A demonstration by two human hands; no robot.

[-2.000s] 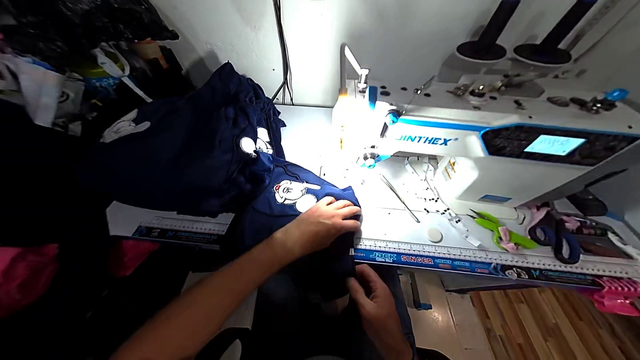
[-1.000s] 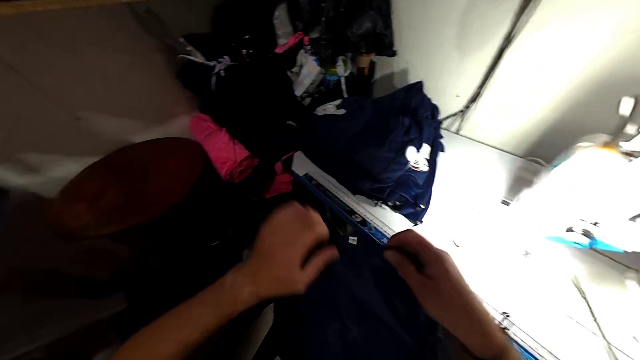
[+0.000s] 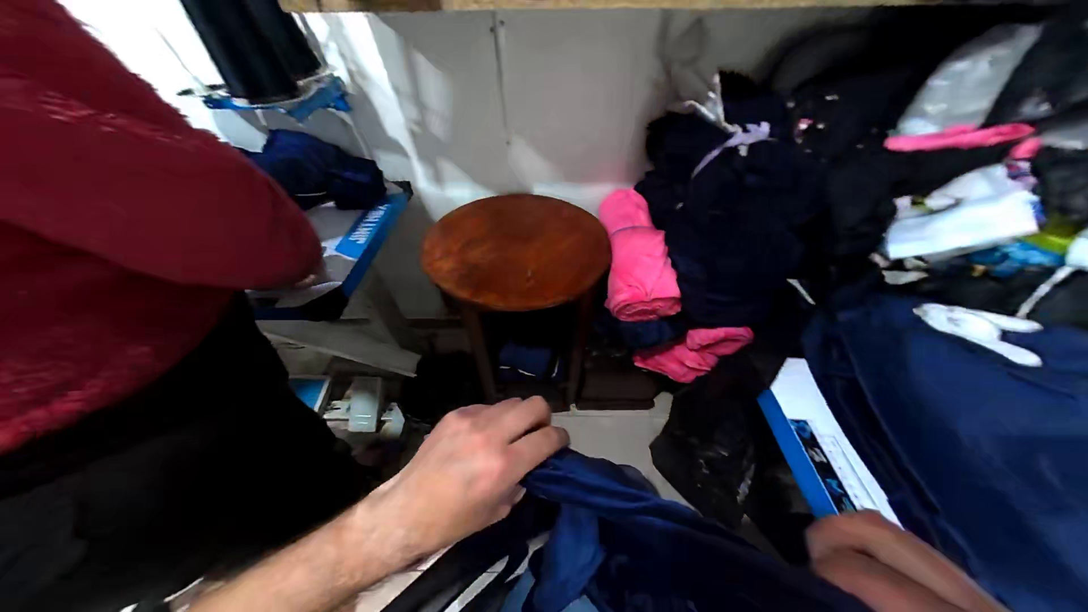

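Note:
My left hand (image 3: 484, 463) is closed on the edge of a navy blue fabric garment (image 3: 646, 527), which hangs across the bottom middle of the view. Near the blue front edge of the sewing table (image 3: 799, 450), at the lower right, is my right hand (image 3: 884, 557); its fingers are partly cut off, and whether it grips the cloth cannot be told. Another navy garment (image 3: 977, 425) with a white printed figure lies on the table beside it.
A round wooden stool (image 3: 518, 251) stands by the wall, with pink fabric rolls (image 3: 637, 263) and dark clothing (image 3: 739, 204) to its right. At left, a person in a red fuzzy top (image 3: 144, 195) is close, by a second sewing table (image 3: 374, 234).
The view has swung far to the left, away from the sewing machine. My left hand, earlier resting on the printed garment, now holds navy cloth off the table's left end.

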